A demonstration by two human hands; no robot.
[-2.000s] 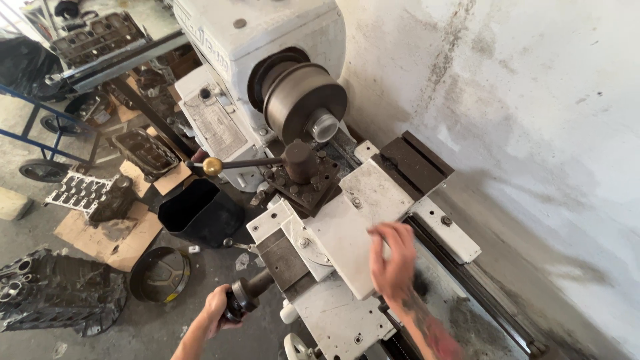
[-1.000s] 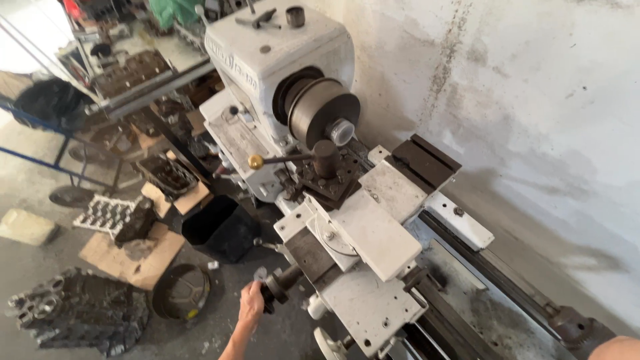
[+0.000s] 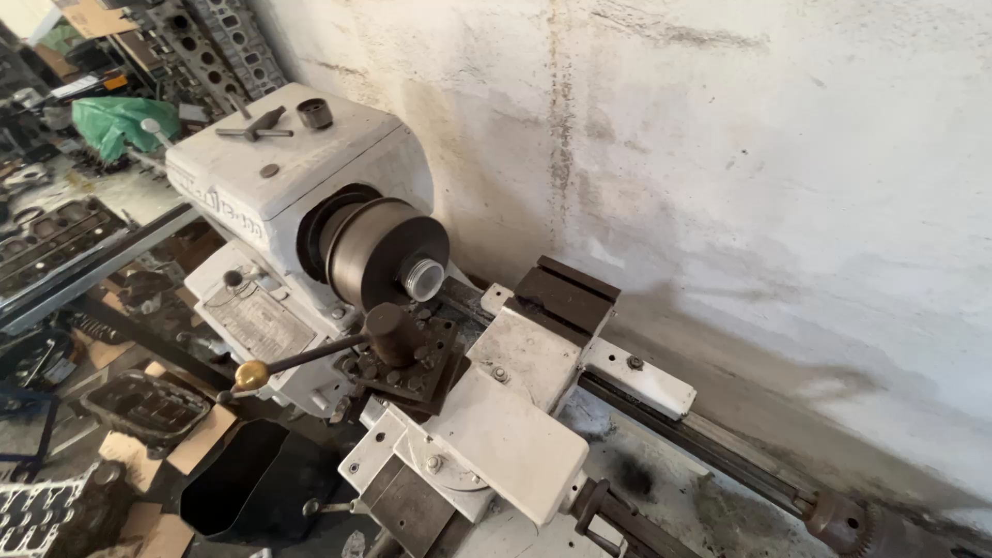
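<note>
Neither my left hand nor my right hand shows in the present view. A pale metal lathe fills the middle, with its chuck (image 3: pixel 380 252) mounted at the headstock (image 3: pixel 298 147). A shiny threaded round workpiece (image 3: pixel 424 279) sticks out of the chuck's face. Close in front of it stands the square tool post (image 3: pixel 403 356), whose clamping lever ends in a brass-coloured knob (image 3: pixel 251 375). The compound slide (image 3: pixel 508 442) lies behind the tool post. A T-handled chuck key (image 3: pixel 254 132) and a metal sleeve (image 3: pixel 315 114) rest on top of the headstock.
A stained wall (image 3: pixel 697 155) runs close behind the lathe. The tailstock's drill chuck (image 3: pixel 845 521) is at the lower right. On the floor at left are a black bin (image 3: pixel 256 480), an oil pan (image 3: pixel 145 407) and a cylinder head (image 3: pixel 39 504). A green plastic sheet (image 3: pixel 124 124) lies beyond.
My left hand, earlier on a handwheel handle at the carriage, has left the view. My right hand moved off the slide to the lower right, then out of view. The view has shifted toward the headstock.
</note>
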